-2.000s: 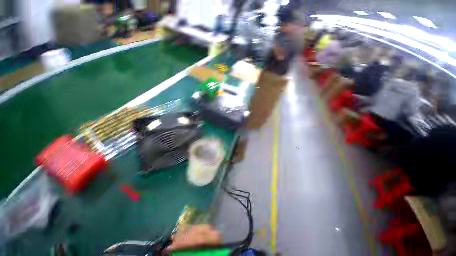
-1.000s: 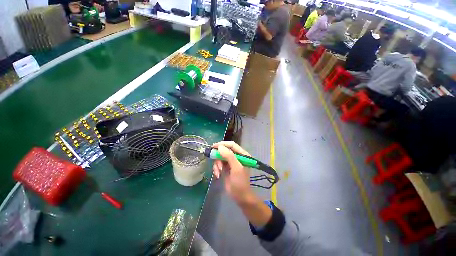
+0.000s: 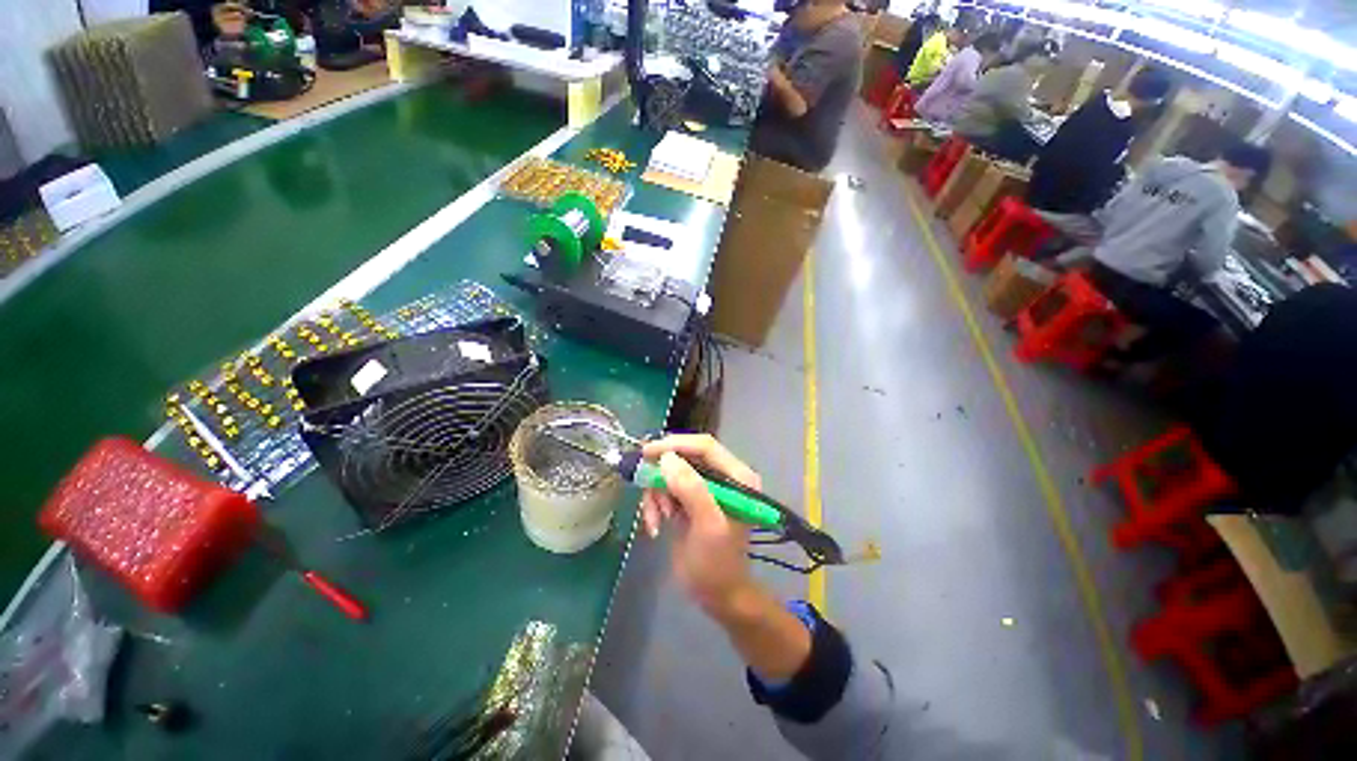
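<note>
My right hand (image 3: 706, 532) holds the green-handled soldering iron (image 3: 732, 503) above the bench's right edge. The iron's metal tip points left into the open mouth of the pale iron rest pot (image 3: 569, 506). Whether the tip touches the pot's contents is too small to tell. The black cable hangs from the back of the handle. The pot stands upright beside the black fume fan (image 3: 424, 424). My left hand is not in view.
Red bubble-wrap bag (image 3: 146, 520), thin red stick (image 3: 334, 595) and clear plastic bag (image 3: 57, 654) lie left. Yellow-dotted panels (image 3: 268, 384) lie behind the fan. Green wire spool (image 3: 566, 231) and black box (image 3: 610, 318) stand beyond. A person (image 3: 811, 89) stands at the far end.
My right hand came up from the bottom with the iron and reached the pot. In the last second, hand and iron moved slightly down and right; the handle tilts more steeply.
</note>
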